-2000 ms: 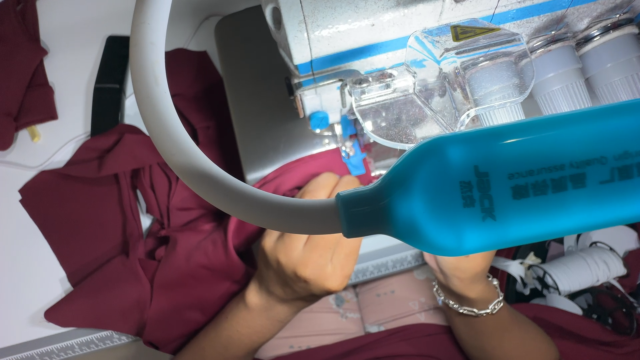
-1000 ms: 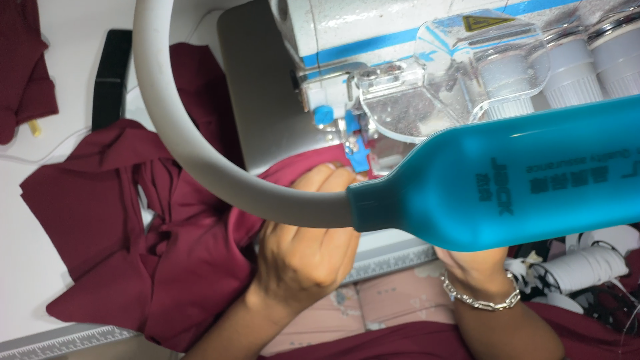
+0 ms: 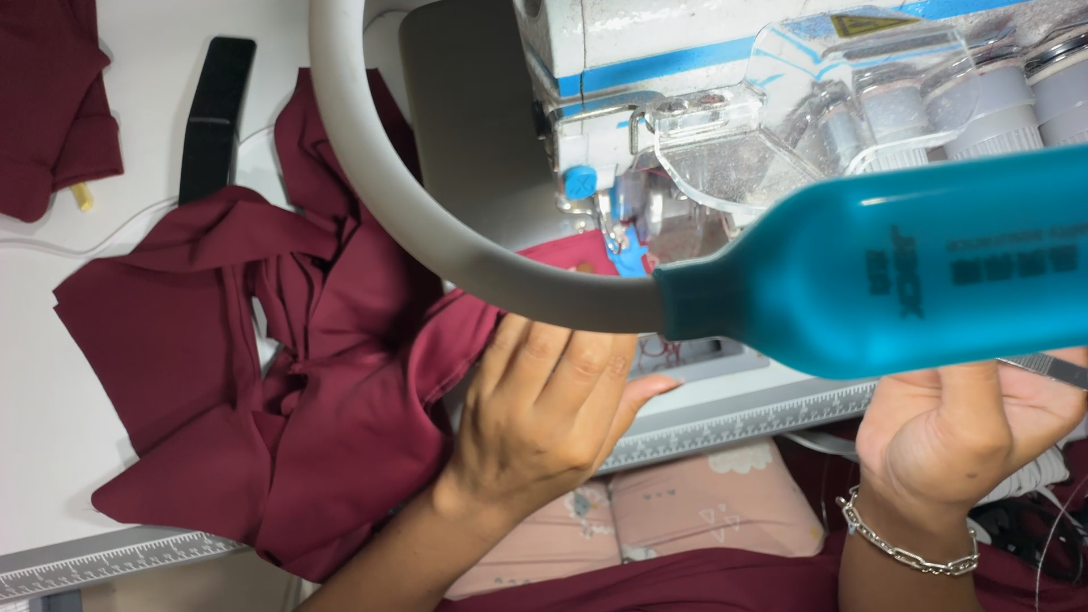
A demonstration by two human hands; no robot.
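Note:
Maroon fabric (image 3: 340, 382) lies bunched on the table, with one edge running under the presser foot area (image 3: 612, 238) of a white and blue overlock sewing machine (image 3: 663, 76). My left hand (image 3: 544, 408) rests palm down at that fabric's right edge, thumb stretched to the right. The grey lamp neck hides its fingertips, so its grip is unclear. At the lower right, my right hand (image 3: 960, 425), with a chain bracelet at the wrist, is turned partly palm up. Its fingers hold a slim ridged metal tool (image 3: 1050, 367), apparently tweezers, partly behind the blue lamp.
A flexible lamp neck (image 3: 374, 170) and blue lamp body (image 3: 892, 263) cross the view above my hands. A ruler strip (image 3: 739, 416) runs along the table edge. At left are a black strip-shaped object (image 3: 218, 119), a thin cable and more maroon fabric (image 3: 51, 110). White thread or cord (image 3: 1033, 476) lies lower right.
My right hand has moved right, away from the sewing area, and the metal tool now shows in it. My left hand has shifted slightly down from the presser foot.

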